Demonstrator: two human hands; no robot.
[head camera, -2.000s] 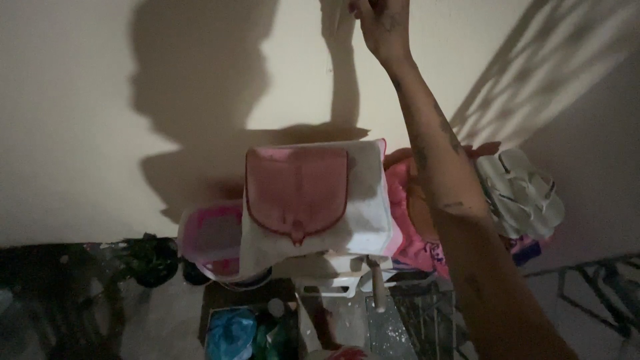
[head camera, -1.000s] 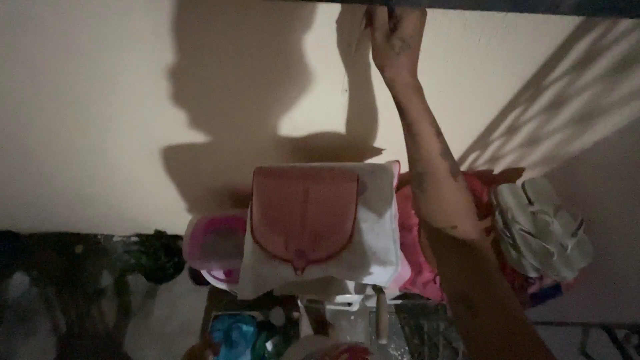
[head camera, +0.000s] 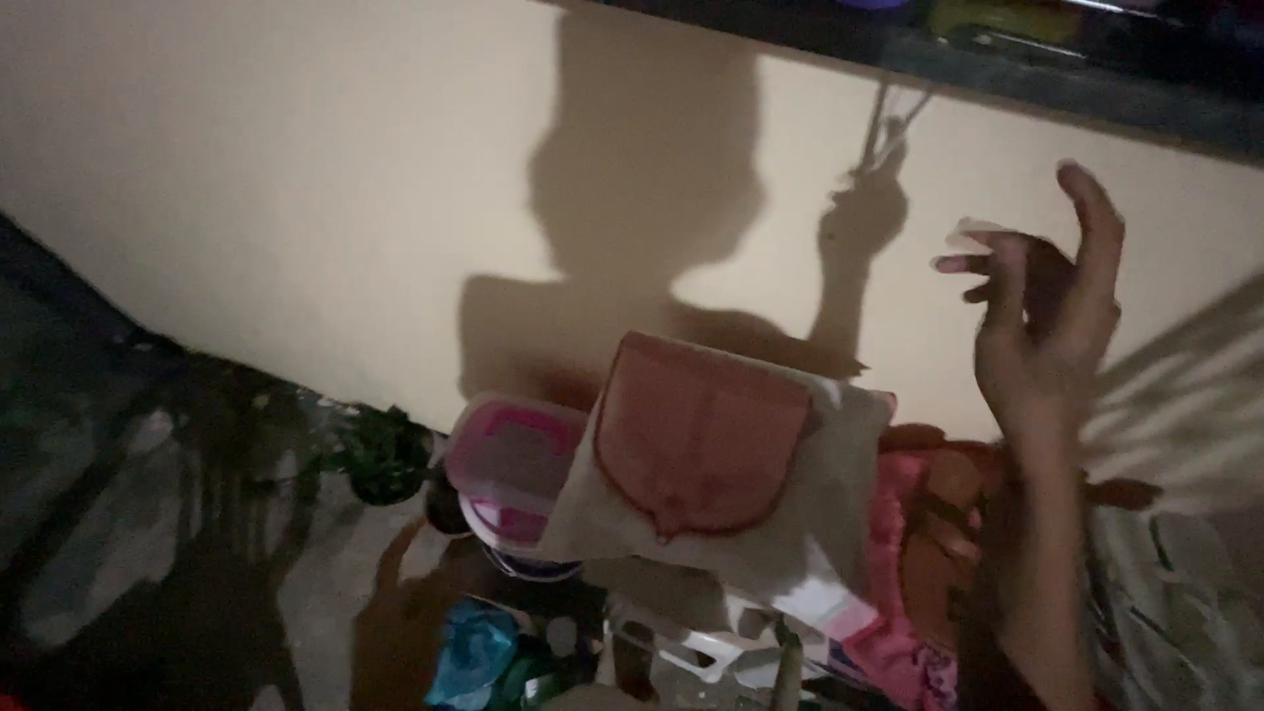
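Observation:
My right hand (head camera: 1047, 306) is raised in front of the pale wall, its index finger up and its other fingers bent to the left. A small pale shape shows at its fingertips, too blurred to name; whether it is held is unclear. The hand's shadow on the wall bears thin, prong-like lines. Dim and blurred at the lower left, my left hand (head camera: 400, 607) seems to be beside a blue crinkled plastic item (head camera: 474, 647); its grip is unclear. Between the hands, a translucent pink scoop-shaped plastic piece (head camera: 701, 434) lies on a white cloth or bag (head camera: 839, 474).
A pink-rimmed clear container (head camera: 518, 454) stands left of the white cloth. Pink fabric (head camera: 894, 553) and pale folded material (head camera: 1175, 592) lie at the right. A dark shelf edge (head camera: 987, 84) crosses the top. Green leaves (head camera: 380, 454) are at the left.
My right hand has come down and to the right, away from the shelf edge, and its fingers have spread. The view has tilted. More of my left hand shows at the lower left.

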